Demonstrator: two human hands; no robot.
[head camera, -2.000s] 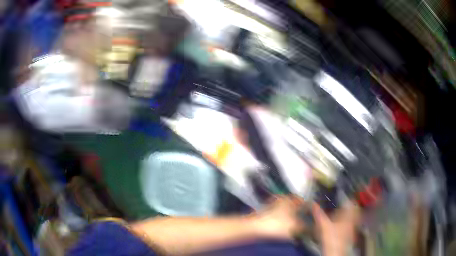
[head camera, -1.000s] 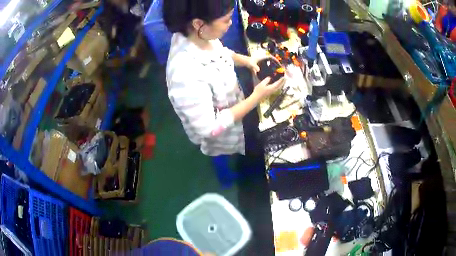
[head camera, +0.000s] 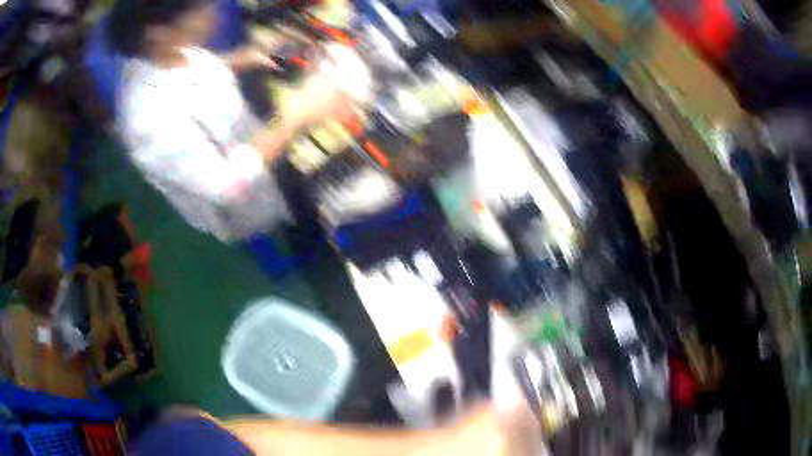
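The frame is strongly blurred. My left forearm, with a dark blue sleeve, reaches along the bottom edge, and my left hand (head camera: 512, 432) is at the bottom centre-right, cut off by the edge. Its fingers and anything in it cannot be made out. My right hand is not in view. Beyond my left hand is the white-topped bench (head camera: 378, 298) with a yellow-orange patch (head camera: 411, 344) and dark, white and green blurred items on it.
A pale, rounded square stool or tub (head camera: 287, 359) stands on the green floor (head camera: 191, 298). A person in a light shirt (head camera: 191, 134) works at the bench, upper left. Boxes (head camera: 111, 321) and a blue crate (head camera: 49, 436) are at left.
The view has swung, so the person, the pale stool or tub and the bench sit further left than a second ago. My left forearm and hand have come into view at the bottom.
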